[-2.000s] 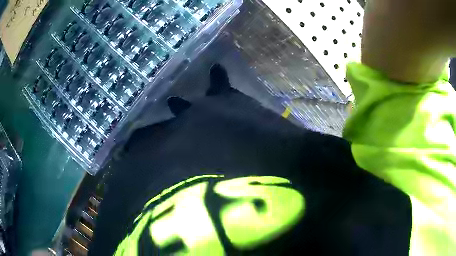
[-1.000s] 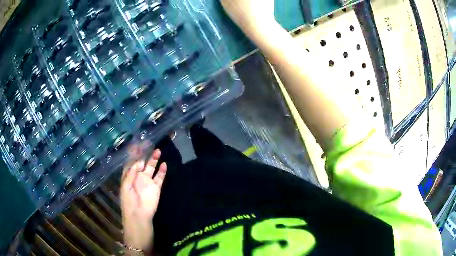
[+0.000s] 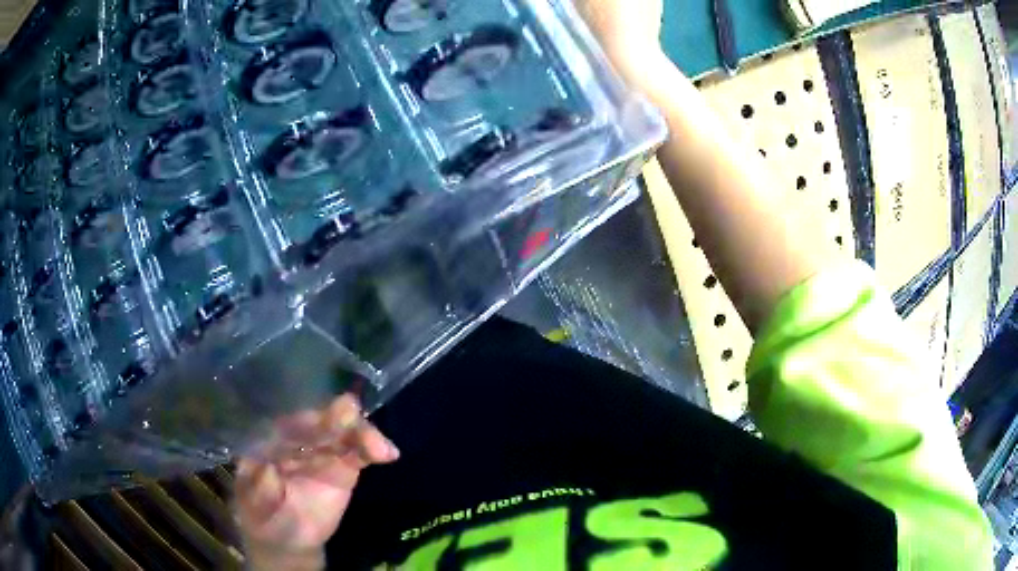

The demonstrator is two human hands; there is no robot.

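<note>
A large clear blister tray [image 3: 257, 223] fills the upper left, close to the camera and tilted, its deep side wall towards me. Its pockets hold round parts with dark rims and paler centres. My left hand [image 3: 296, 480] is at the tray's near lower edge, fingers curled against it, some detail blurred. My right hand [image 3: 625, 25] is at the top beside the tray's far right corner, mostly cut off and hidden; its fingers do not show, so its hold cannot be told.
A perforated tan board [image 3: 726, 268] stands right of my right forearm. Brown stacks [image 3: 899, 167] with dark bands are further right. A green bench top [image 3: 770, 28] with dark slim sticks shows at the top. Brown slats [image 3: 145, 524] lie at the lower left.
The tray has come up closer to the camera and moved right, showing its side wall. My left hand has moved slightly down and left, its fingers now curled at the edge.
</note>
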